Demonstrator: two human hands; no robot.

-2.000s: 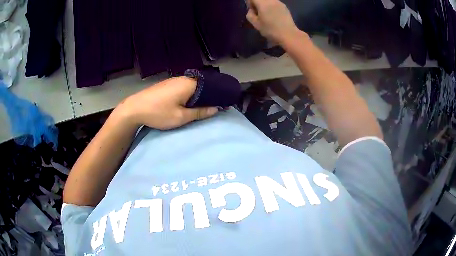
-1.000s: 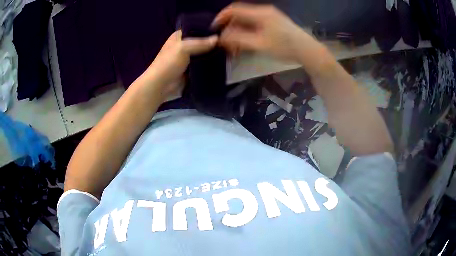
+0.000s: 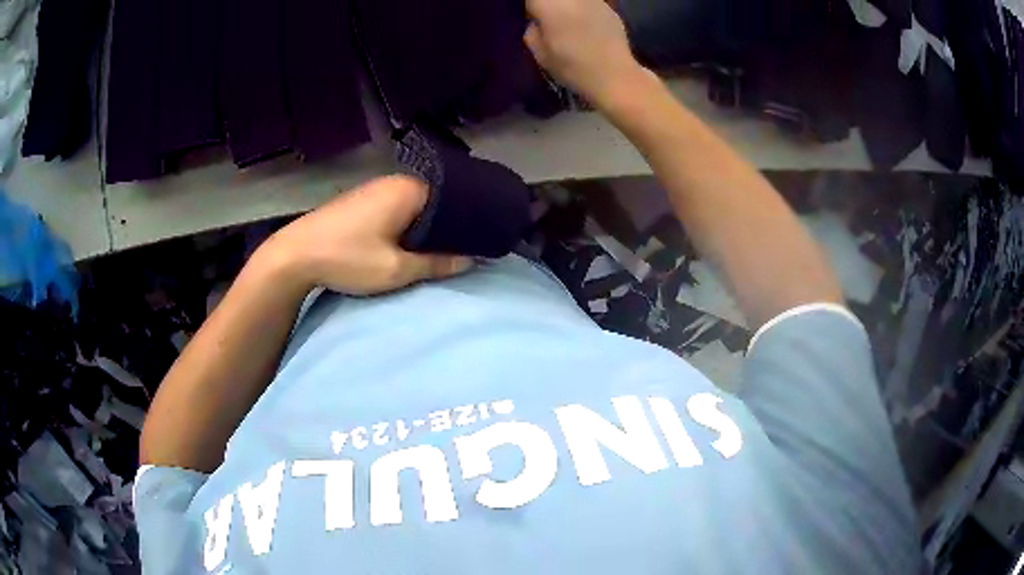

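My left hand [image 3: 359, 236] is closed around a folded dark stack of small cut parts [image 3: 477, 208] with a grey textured edge, held at the table's front edge against my shirt. My right hand [image 3: 578, 45] is at the top centre, over dark cut panels; its fingertips are bent and partly cut off by the top edge. Whether it grips a cloth edge cannot be told. Dark plum cut panels [image 3: 253, 84] lie side by side on the table, left of my right hand.
The pale cutting table [image 3: 168, 208] has a curved-looking front edge. Blue plastic film [image 3: 36, 253] hangs at its left edge. More dark pieces [image 3: 808, 67] lie to the right. Fabric scraps [image 3: 67, 472] are heaped below the table.
One second ago both hands met at the upright dark stack. Now my left hand holds it lower, folded over, and my right hand has moved away up and right to the panels.
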